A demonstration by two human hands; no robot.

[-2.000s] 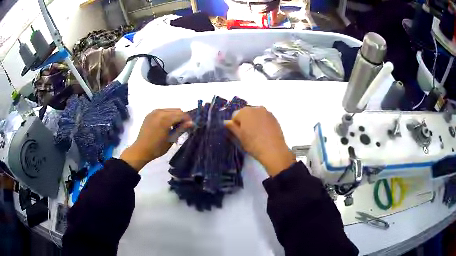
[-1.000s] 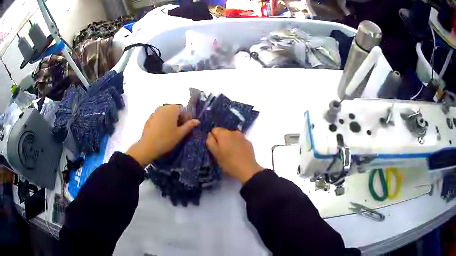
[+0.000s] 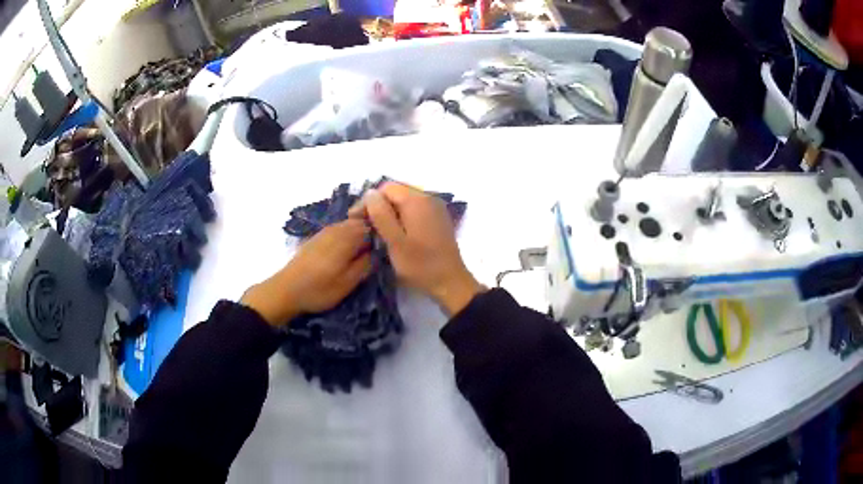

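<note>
A bundle of navy sewn strips (image 3: 345, 340) lies on the white table in front of me, its fringed ends fanned out above and below my hands. My left hand (image 3: 326, 269) is closed at the middle of the bundle. My right hand (image 3: 412, 236) is closed right beside it, fingers pinched together against the left hand. What the fingertips pinch is hidden; a tie strip cannot be made out.
A second navy bundle (image 3: 151, 232) sits at the left, by a grey round-grilled device (image 3: 55, 302). At the right are the sewing machine (image 3: 700, 236), green and yellow scissors handles (image 3: 719, 331), thread snips (image 3: 689, 387) and a steel flask (image 3: 653, 95). A white trough (image 3: 322, 156) stands behind.
My hands were apart on either side of the bundle and have come together at its middle. The bundle has been turned and gathered, and its upper ends now spread to both sides.
</note>
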